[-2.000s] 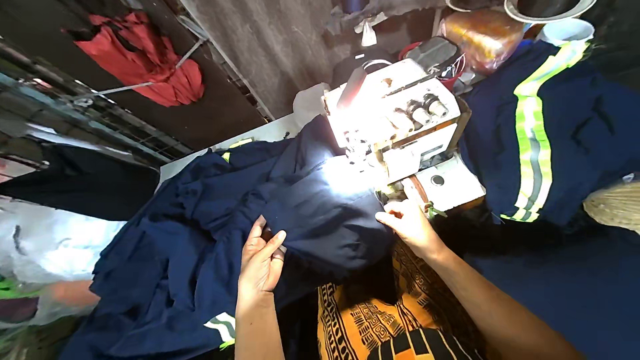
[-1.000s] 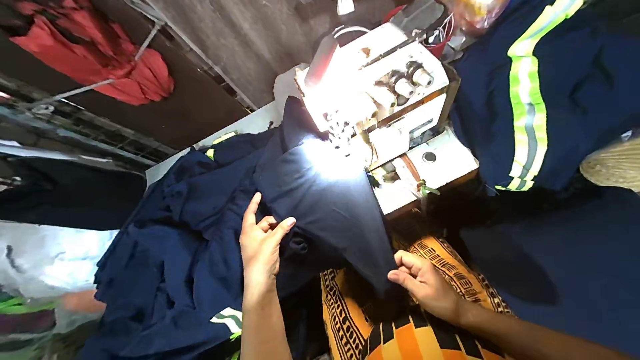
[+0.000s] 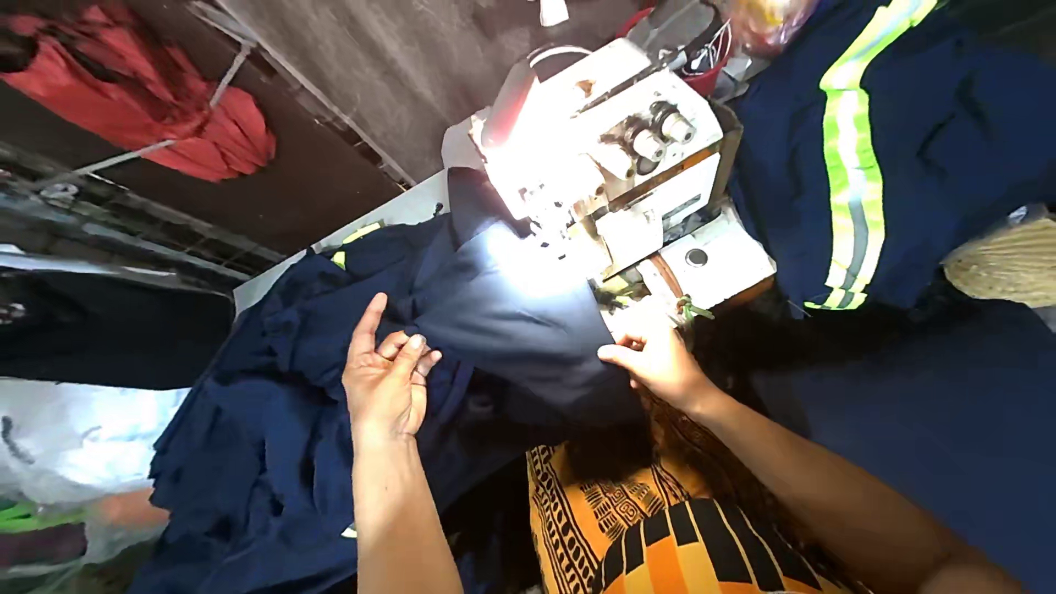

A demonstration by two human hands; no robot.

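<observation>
Dark navy fabric [image 3: 528, 338] lies under the lit needle area of an overlock sewing machine [image 3: 652, 140], and more of it spreads in folds to the left. My right hand [image 3: 660, 359] pinches the fabric's right edge just below the machine's front. On the left part of the cloth is my left hand [image 3: 392, 367], palm partly up, index finger stretched out and the thumb near the other fingertips; whether it pinches a fold is unclear. Glare from the lamp hides the needle and presser foot.
Navy cloth with a yellow-and-silver reflective strip [image 3: 854, 181] lies right of the machine. A red garment [image 3: 157, 99] hangs over a bar at upper left. Clear plastic [image 3: 74, 437] is at the left edge. Patterned orange cloth [image 3: 610, 503] covers the lap.
My right hand went down along the fabric's edge, then back up close to the machine. The fabric between the hands has shifted, with its right edge now nearer the machine's front.
</observation>
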